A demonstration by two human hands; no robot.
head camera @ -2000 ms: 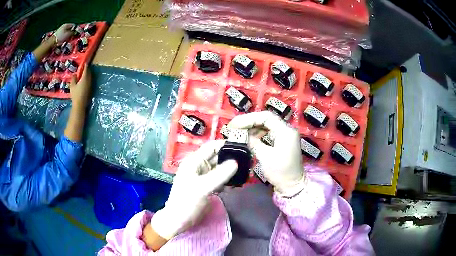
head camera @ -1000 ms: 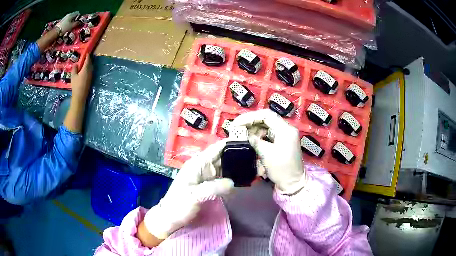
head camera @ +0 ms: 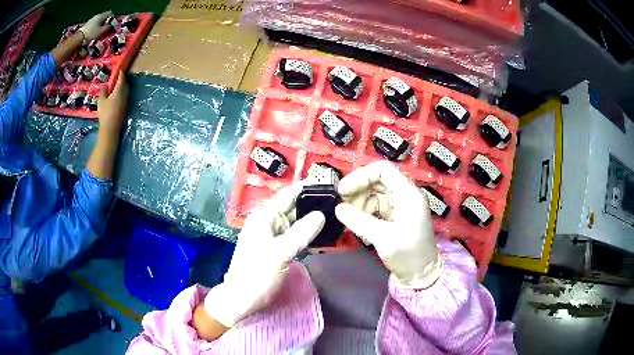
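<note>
A smartwatch with a black glossy face is held face up above the tray's near edge, its pale perforated band at the top. My left hand, white-gloved, grips its left side, thumb on the lower face. My right hand, also gloved, has its fingers curled at the watch's right edge. A small pale crumpled piece, apparently a wiping cloth, shows between its fingers. The red compartment tray holds several watches in separate pockets. Empty pockets show at its left side. My hands hide part of its near side.
Film-wrapped stacked trays stand behind the tray. A cardboard sheet and film-covered bench lie left. A blue-sleeved person handles another red tray. A yellow-edged cabinet is at right, a blue stool below the bench.
The watch has moved slightly left and up. My left thumb has moved onto its lower face. My right fingers have moved from the band down to the watch's right edge.
</note>
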